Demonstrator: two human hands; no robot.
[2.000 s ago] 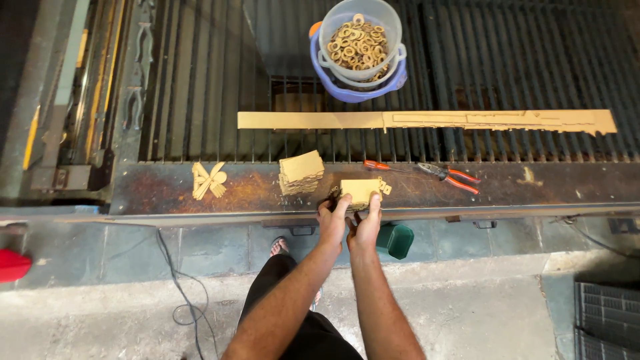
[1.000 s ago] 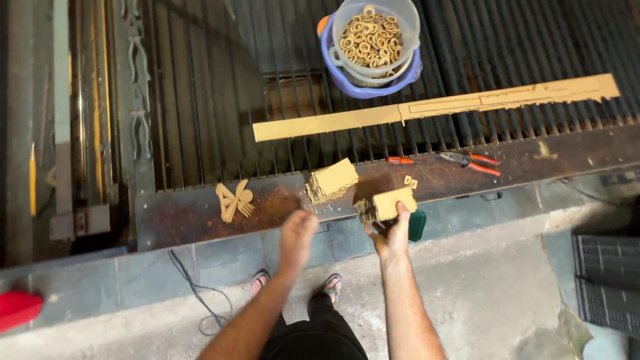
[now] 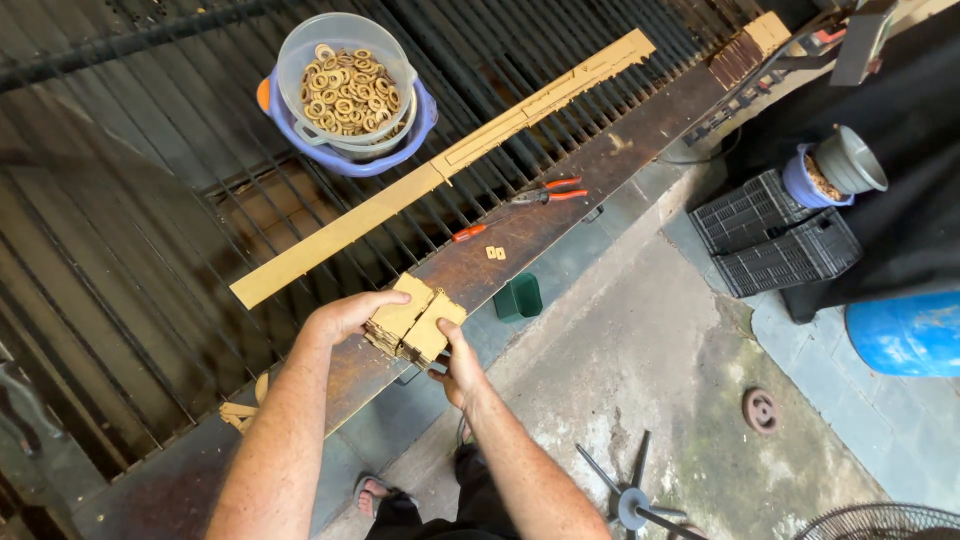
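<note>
Two stacks of thin tan boards, perhaps wood or cardboard, meet side by side at the bench edge. My left hand (image 3: pixel 349 316) grips the left stack (image 3: pixel 397 311), thumb on top. The right stack (image 3: pixel 431 330) is held by my right hand (image 3: pixel 459 364), its thumb on the upper face and fingers beneath. Just beyond, two small tan pieces (image 3: pixel 496 253) lie on the dark bench strip (image 3: pixel 555 202), near a red-handled screwdriver (image 3: pixel 469 232) and red-handled pliers (image 3: pixel 551 192). Cut tan pieces (image 3: pixel 238 415) are partly hidden behind my left forearm.
A clear bucket of wooden rings (image 3: pixel 349 90) sits in a purple basin (image 3: pixel 360 161) on the slatted bed. A long tan strip (image 3: pixel 337 236) crosses the slats. Below the bench edge is a green container (image 3: pixel 518 298). Black crates (image 3: pixel 780 240) and a fan (image 3: pixel 877 521) stand at right.
My left hand, raised and away from the stacks one second ago, now grips the left one. The right hand's stack has come against it. The view has swung strongly to the right.
</note>
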